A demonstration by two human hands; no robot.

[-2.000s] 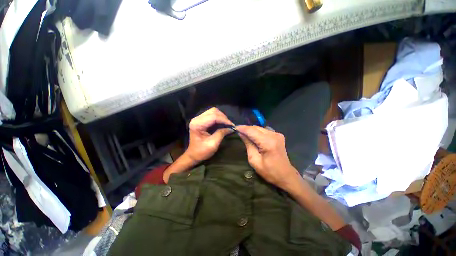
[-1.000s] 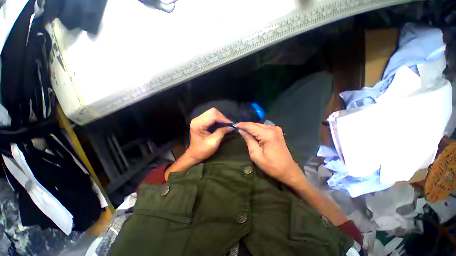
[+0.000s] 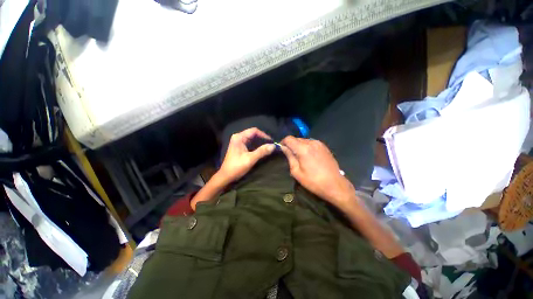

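Observation:
My left hand (image 3: 241, 156) and my right hand (image 3: 315, 166) meet over my lap, fingertips together. Between them they pinch a small dark fabric piece (image 3: 277, 145), mostly hidden by the fingers; a small yellowish spot shows at the pinch. A bright blue object (image 3: 300, 127) lies just beyond my right hand, near my lap; I cannot tell what it is. A small white spot shows beside my right hand.
The white machine table (image 3: 193, 52) with a measuring scale spans the top. Dark pieces (image 3: 87, 17) lie at its left end. Black and white garments (image 3: 64, 216) hang at left. A white and light-blue fabric stack (image 3: 461, 152) and an orange-brown woven round (image 3: 517, 201) are at right.
The dark strip visible between the fingertips earlier now shows less. My right hand has turned slightly, its fingers curled more over the pinch. The view has shifted, with the table higher in the picture.

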